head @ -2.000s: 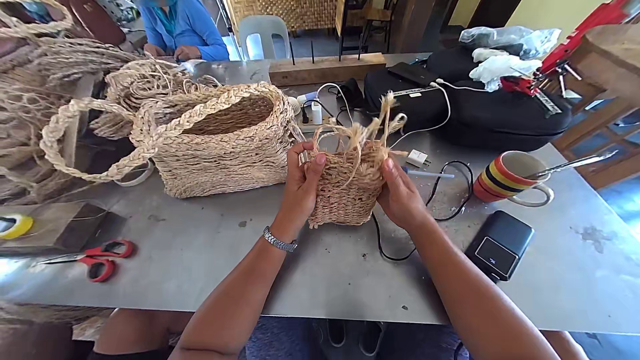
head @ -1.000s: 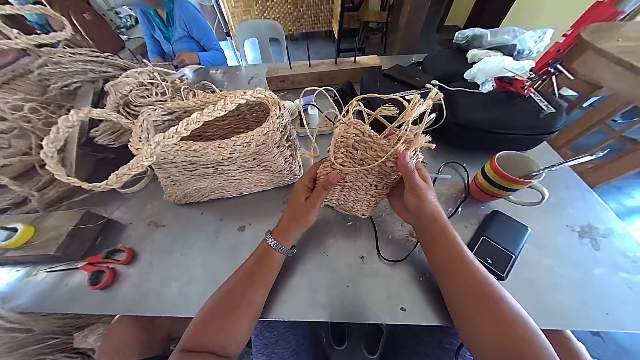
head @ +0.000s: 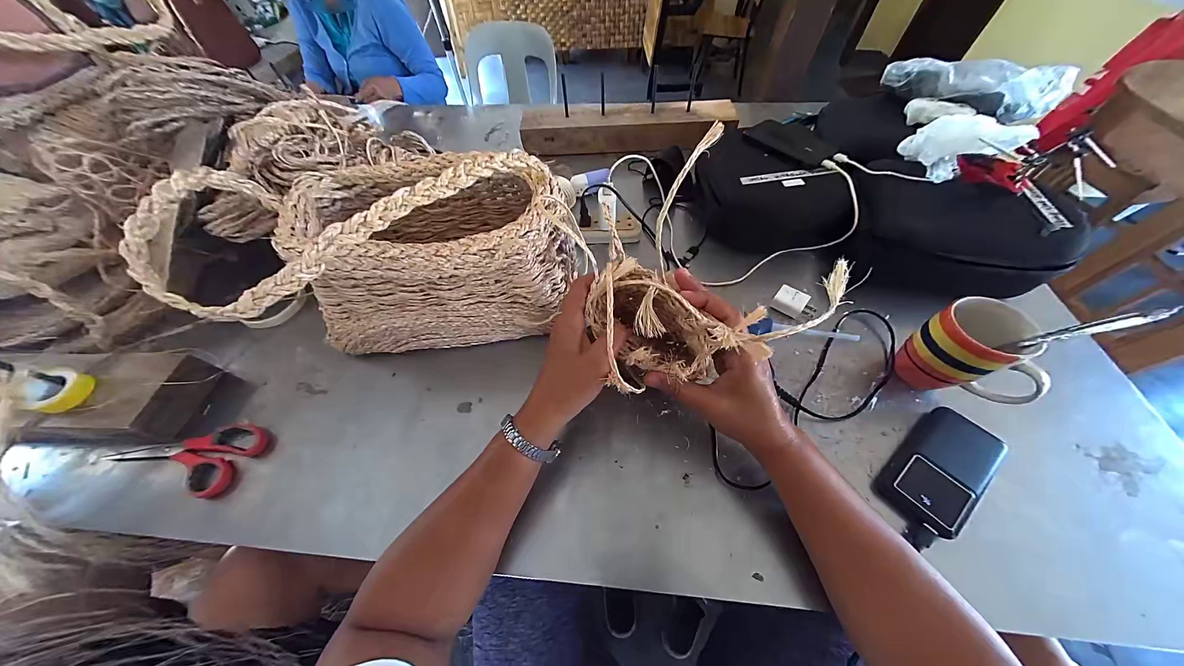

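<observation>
Both hands hold a small woven fiber pouch (head: 661, 310), its opening tilted toward me, with frayed cord ends sticking out around the rim. My left hand (head: 575, 356) grips its left side, the fingertips partly hidden by the weave. On the right side, my right hand (head: 726, 370) has its thumb at the lower rim and its fingers behind. A larger woven bag (head: 444, 287) with braided handles stands just left of my left hand. Red-handled scissors (head: 208, 453) lie farther left on the metal table (head: 370, 499).
Bundles of fiber cord (head: 83, 185) fill the left side, near a wooden block (head: 139, 393) with a tape roll (head: 65, 390). At right are a striped mug (head: 962, 342) holding a utensil, a black power bank (head: 939, 472), cables and black cases (head: 962, 231). A person (head: 370, 51) sits across the table.
The small pouch has been tipped, so that its opening now faces me; earlier its woven side showed. Both hands have shifted their hold around it.
</observation>
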